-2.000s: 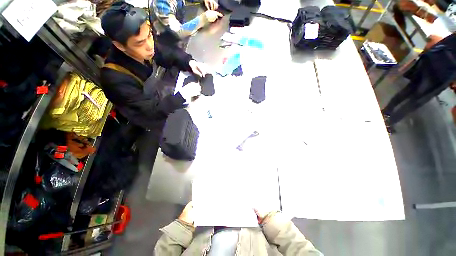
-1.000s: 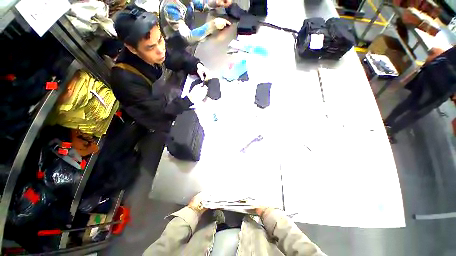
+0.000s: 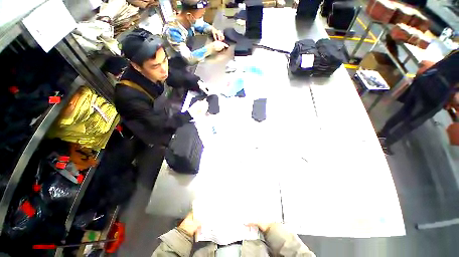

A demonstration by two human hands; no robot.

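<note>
White papers [image 3: 226, 232] are held between my two hands at the near edge of the white worktable [image 3: 342, 201]. The sheets are washed out and merge with the bright tabletop; no print can be read. My left hand [image 3: 189, 225] grips their left edge, and my right hand [image 3: 259, 227] grips their right edge. The fingers are partly hidden and small.
A black stack [image 3: 184, 149] stands at the table's left edge. A person in black [image 3: 151, 95] works there with a small black piece [image 3: 213, 104]. Another black piece [image 3: 259, 109] lies mid-table. Black bundles [image 3: 316, 57] stand farther back. Shelves with yellow fabric [image 3: 83, 118] are left.
The papers, seen nearly edge-on a second ago, now show their broad face between my hands. The view has tilted up, showing more of the table's far end and a second seated worker's face.
</note>
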